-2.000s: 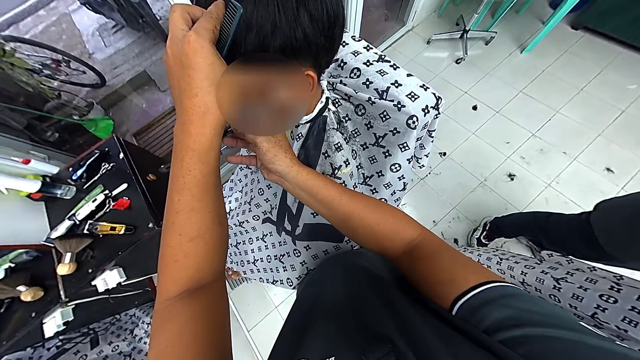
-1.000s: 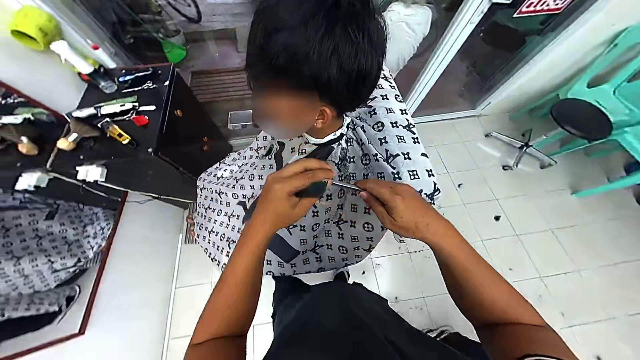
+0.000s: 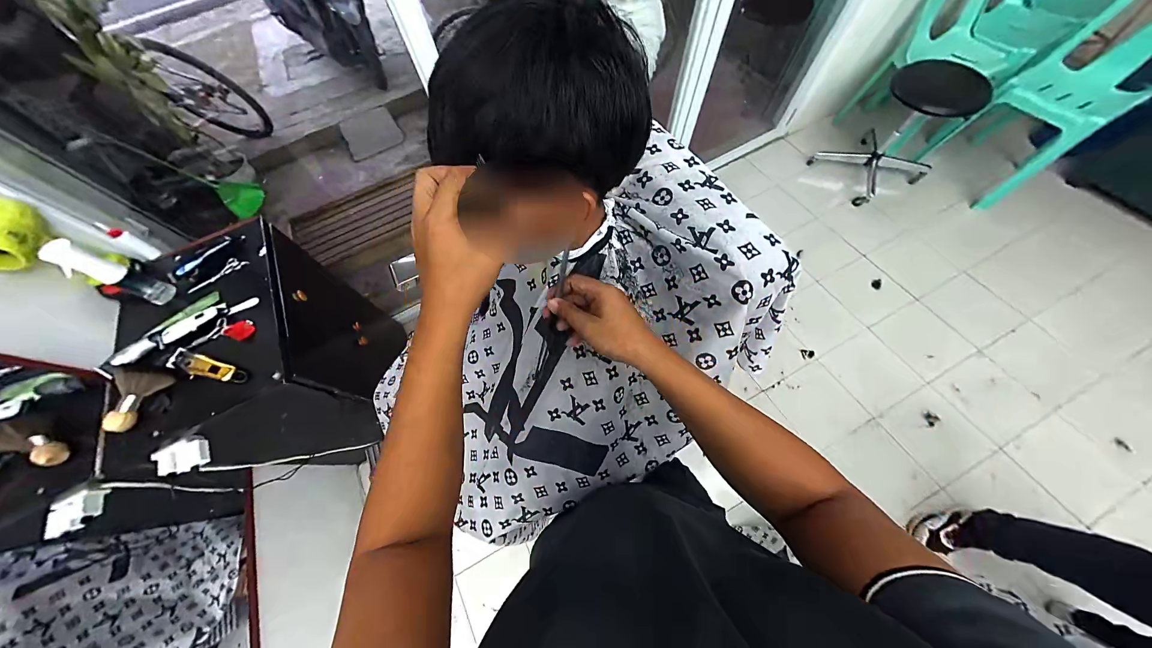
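Note:
A seated person with short black hair [image 3: 544, 85] faces me, wrapped in a white patterned barber's cape [image 3: 576, 405]. My left hand [image 3: 454, 229] is raised beside the front of the head, close under the hair; its fingertips and whatever they may hold are partly hidden by blur. Below the chin, over the chest, my right hand [image 3: 594, 315] grips a thin metal tool [image 3: 564, 270], probably haircutting scissors, pointing up. Small hair clippings [image 3: 625, 270] lie on the cape near the neck.
A black counter [image 3: 261, 405] at left holds a yellow-and-black hair clipper [image 3: 209, 366], a spray bottle [image 3: 108, 270] and a neck brush [image 3: 130, 400]. A black wheeled stool [image 3: 940, 90] stands near green plastic chairs [image 3: 1062, 99]. Clippings dot the tiled floor [image 3: 900, 360].
From beside the other hand in front of the chest, my left hand has risen to the head. My right hand, with the thin tool, is now below the chin. The view has shifted.

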